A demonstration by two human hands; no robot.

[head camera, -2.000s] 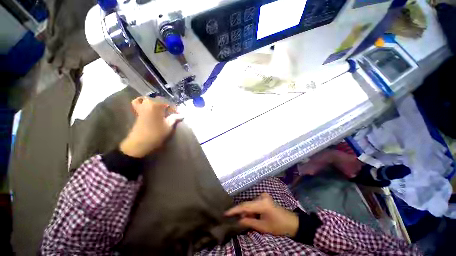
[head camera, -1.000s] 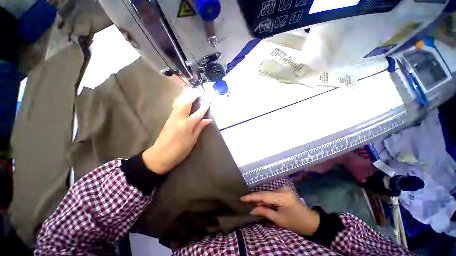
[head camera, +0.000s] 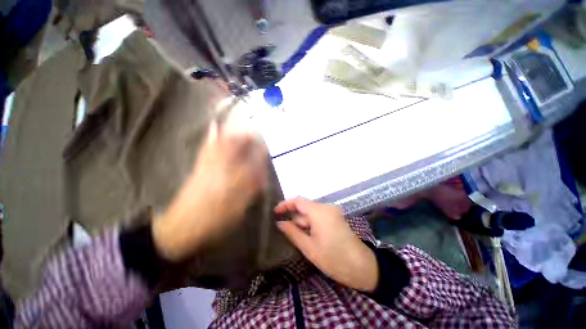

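A brown-olive garment panel (head camera: 164, 141) lies on the white table left of the sewing machine and hangs over the front edge onto the lap. The needle area (head camera: 243, 90) is brightly lit, and the panel's edge reaches it. My left hand (head camera: 215, 186) is on the panel just in front of the needle. It is motion-blurred, so whether it grips cannot be told. My right hand (head camera: 321, 234) is at the table's front edge, thumb and fingers pinched on the panel's right edge.
A blue knob (head camera: 273, 96) sits beside the needle. Pale labels (head camera: 385, 80) lie under the machine arm. A ruler tape (head camera: 411, 183) runs along the front edge. A clear tray (head camera: 540, 74) stands at the right end. White cloth (head camera: 533, 212) hangs low at right.
The right hand has moved up and left along the panel's edge, closer to the table. The left hand has moved slightly down from the needle and blurred. The panel has bunched into folds at left.
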